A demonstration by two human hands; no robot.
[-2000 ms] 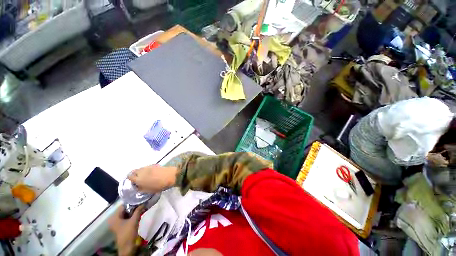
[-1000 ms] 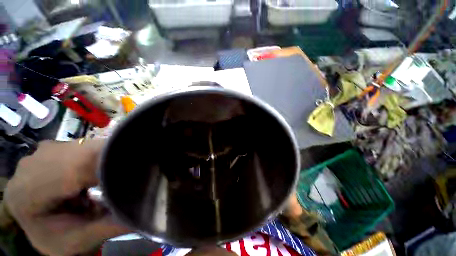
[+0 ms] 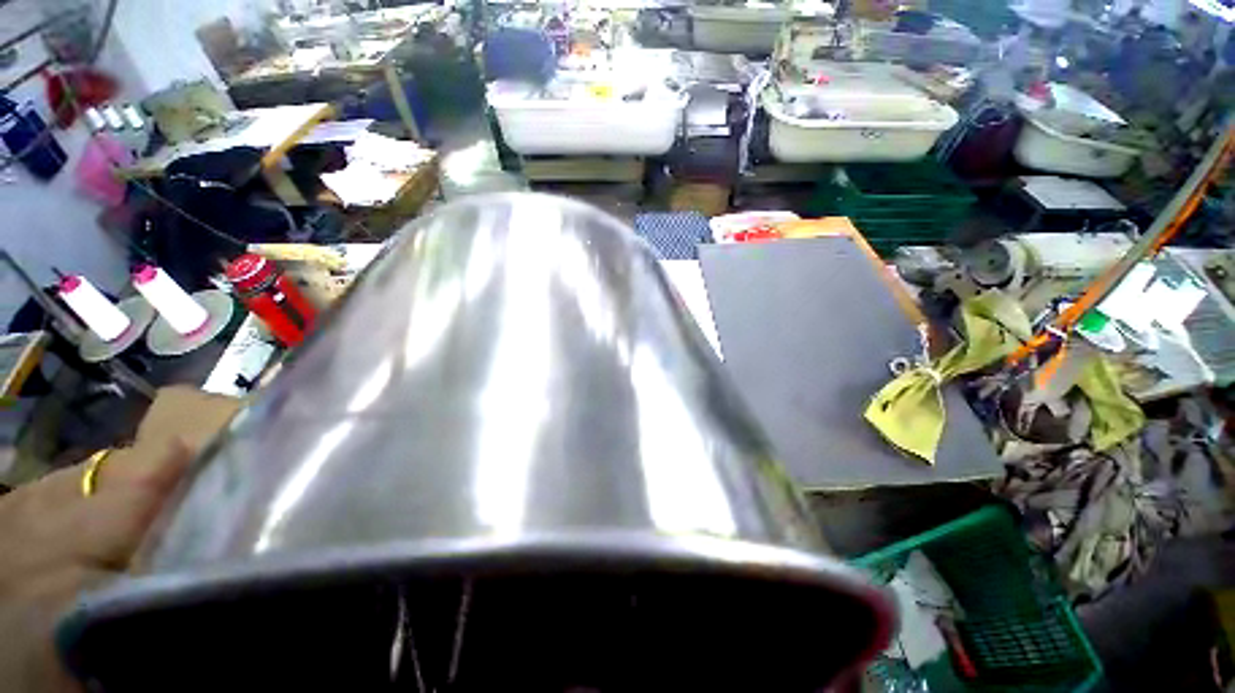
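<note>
A shiny metal mug fills the lower middle of the view, very close to the camera. It is tilted, with its base up and away and its wide rim toward me. Its inside is dark. My left hand, with a yellow ring on one finger, holds the mug at its left side; it is cut off by the left edge and the grip is partly hidden. My right hand is not in view.
A grey board lies beyond the mug, with a yellow-green cloth bow on it. A green crate stands lower right. A red bottle and white thread cones are at left. White troughs stand behind.
The mug went from low over the table up close to the camera, then tipped further, so its outer side now shows. The view has risen. My right hand has left the view.
</note>
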